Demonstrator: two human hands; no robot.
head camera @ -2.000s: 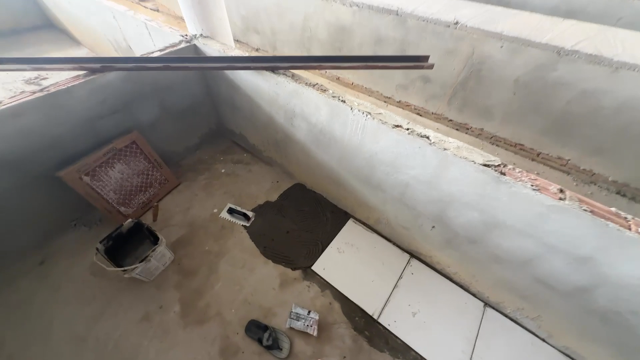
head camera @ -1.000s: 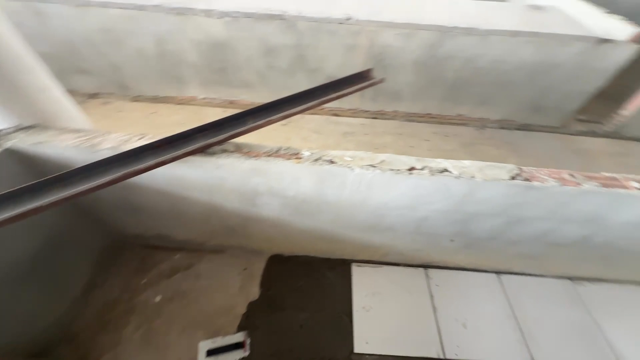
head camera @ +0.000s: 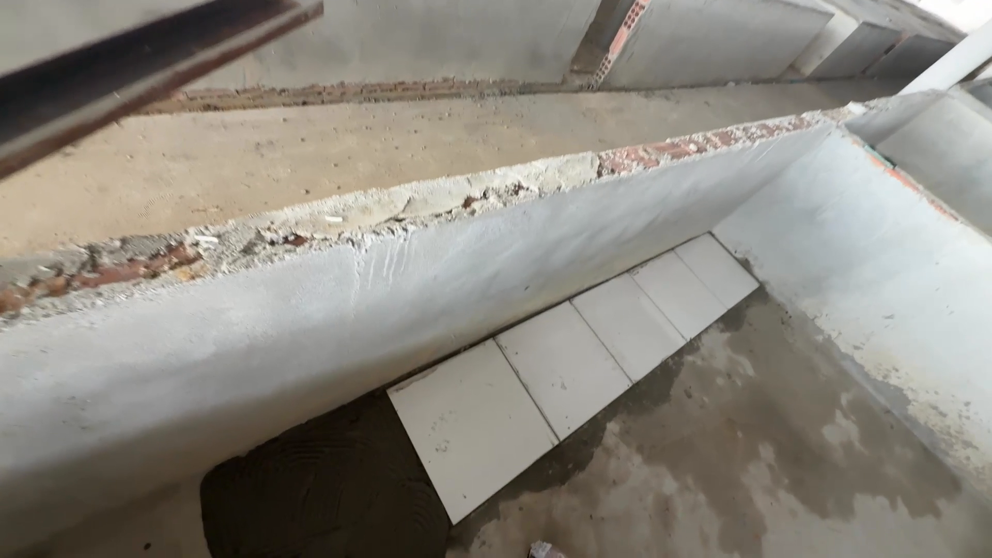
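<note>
Neither my left hand nor my right hand shows in the head view. A row of white floor tiles [head camera: 473, 426] lies along the foot of a plastered low wall [head camera: 434, 271] and runs to the far corner. Beside the nearest tile, dark combed mortar [head camera: 325, 488] is spread on the floor, touching the tile's edge. A dark metal channel bar [head camera: 155, 74] juts in from the upper left, above the wall.
The low wall's top is rough, with broken brick and mortar [head camera: 403, 201]. A second plastered wall [head camera: 876, 225] meets it at the right. Beyond lies a bare concrete strip [head camera: 349, 147] with another wall behind. The floor [head camera: 697, 465] has damp patches.
The view has swung far to the right. The notched trowel, bucket and sandal seen earlier are out of view, and the far end of the tile row has come into sight.
</note>
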